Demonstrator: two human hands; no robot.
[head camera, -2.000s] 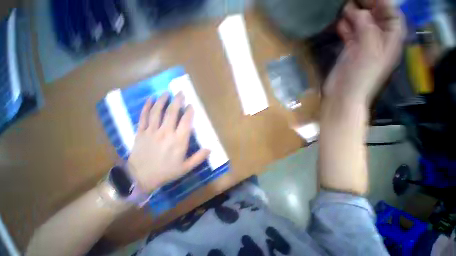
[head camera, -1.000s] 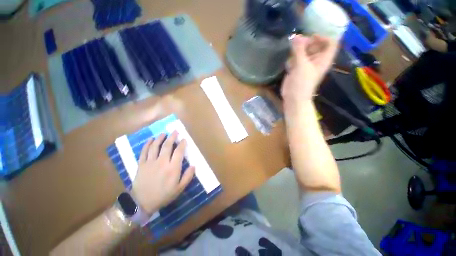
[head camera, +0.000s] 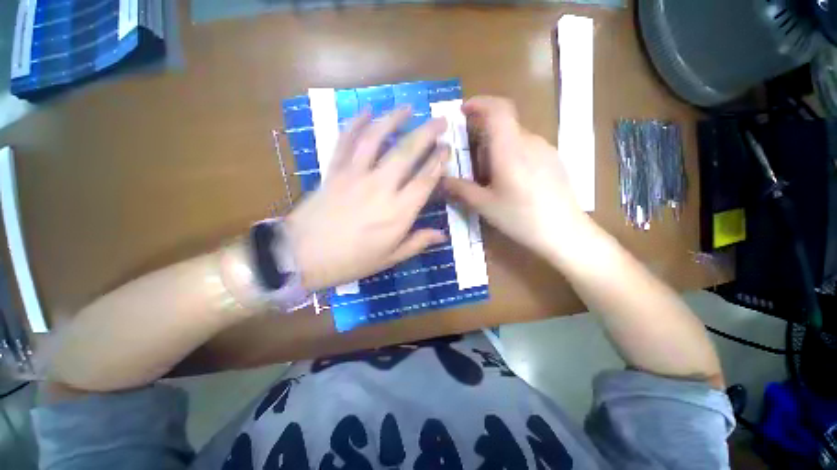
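Note:
A blue solar panel (head camera: 385, 298) lies on the brown tabletop in front of me. One white strip (head camera: 323, 128) runs along its left side and another white strip (head camera: 470, 262) along its right side. A thin silver wire line shows outside the panel's left edge. My left hand (head camera: 358, 202) lies over the panel with its fingers spread, blurred, fingertips reaching the right strip. My right hand (head camera: 509, 165) is at the panel's right edge, thumb and fingers bent over the right strip. Whether it pinches anything is hidden.
A stack of white strips (head camera: 576, 110) and a bundle of short silver ribbon (head camera: 650, 170) lie to the right. A grey round body (head camera: 697, 55) and a black box (head camera: 771, 202) stand beyond. Blue panels (head camera: 78, 41) are at the back left, a long white strip (head camera: 20, 234) at the far left.
My right hand has come from the grey round body and white item to the panel's right edge. My left hand stays on the panel. The view has turned, and the panel now appears nearly upright.

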